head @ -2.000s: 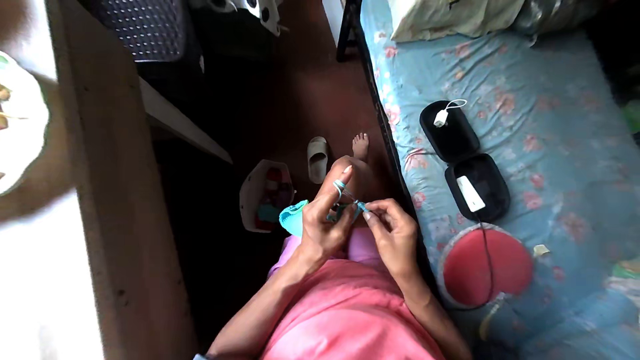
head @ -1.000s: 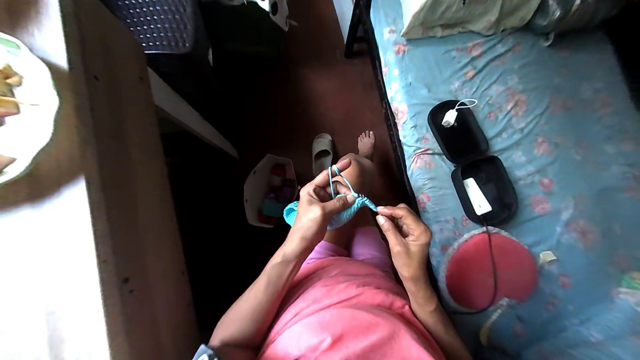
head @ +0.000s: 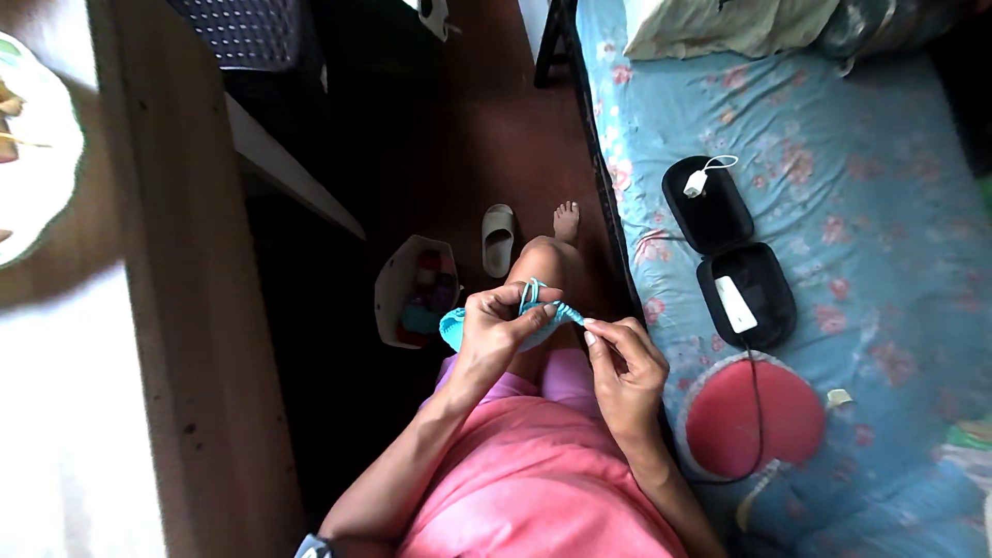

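My left hand [head: 504, 322] grips a piece of turquoise crochet work [head: 452, 328], with turquoise yarn [head: 533, 288] looped around the raised index finger. Part of the fabric hangs below and to the left of the palm. Several loops of yarn sit in a row on a thin tool, likely a crochet hook [head: 572, 314], which runs from the fabric to my right hand [head: 626, 364]. The thumb and index finger of that hand pinch its end. Most of the tool is hidden by yarn and fingers.
A bag [head: 385, 291] holding balls of yarn stands on the floor beside a slipper [head: 497, 240]. On the bed at right lie an open black case [head: 745, 329] with a white device and a red round pad [head: 756, 418]. A wooden table [head: 201, 372] with a plate [head: 46, 170] is at left.
Two seconds ago my hands were closer together; my right hand has since drawn away from the left. More loops of turquoise yarn show between them, and more of the fabric is in view.
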